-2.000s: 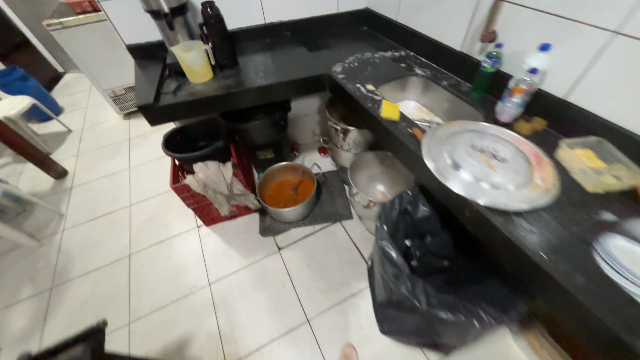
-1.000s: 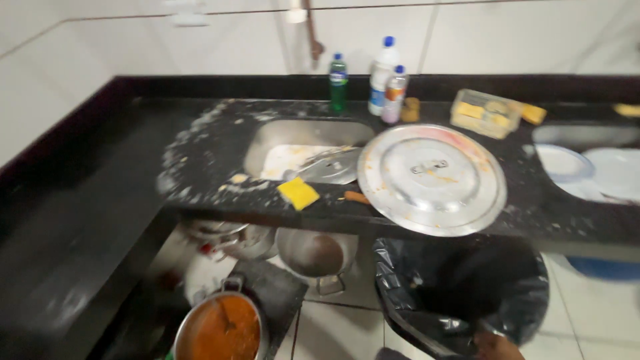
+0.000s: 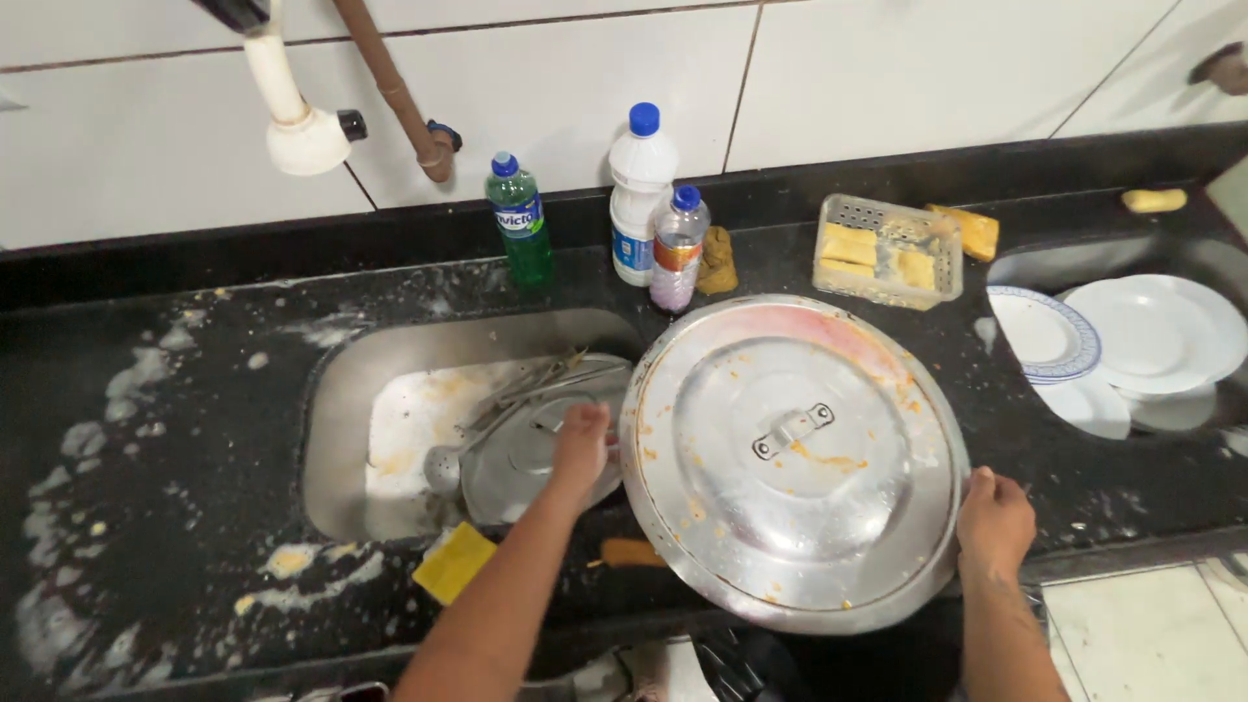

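A large round metal pot lid [image 3: 795,458], smeared with orange food bits, lies between my hands, over the counter and the right edge of the left sink. My left hand [image 3: 583,444] is at its left rim, above a smaller metal lid [image 3: 526,444] in the sink; the fingertips are partly hidden, so its hold is unclear. My right hand [image 3: 994,517] grips the right rim, thumb on top. Utensils and a white item [image 3: 419,429] lie in the steel sink [image 3: 336,429]. A yellow sponge [image 3: 455,564] rests at the counter's front edge, beside my left forearm.
Behind the sink stand a green detergent bottle [image 3: 522,224], a white bottle [image 3: 639,195] and a smaller clear bottle [image 3: 680,249]. A plastic container [image 3: 889,253] holds yellow bars. White plates [image 3: 1155,331] fill the right sink. Foam spots the black counter [image 3: 195,409]. A faucet [image 3: 292,117] hangs overhead.
The view has moved in close over the counter. Both hands are now at the large lid; one second ago it lay on the counter with no hand on it, and a hand was low by the black bag.
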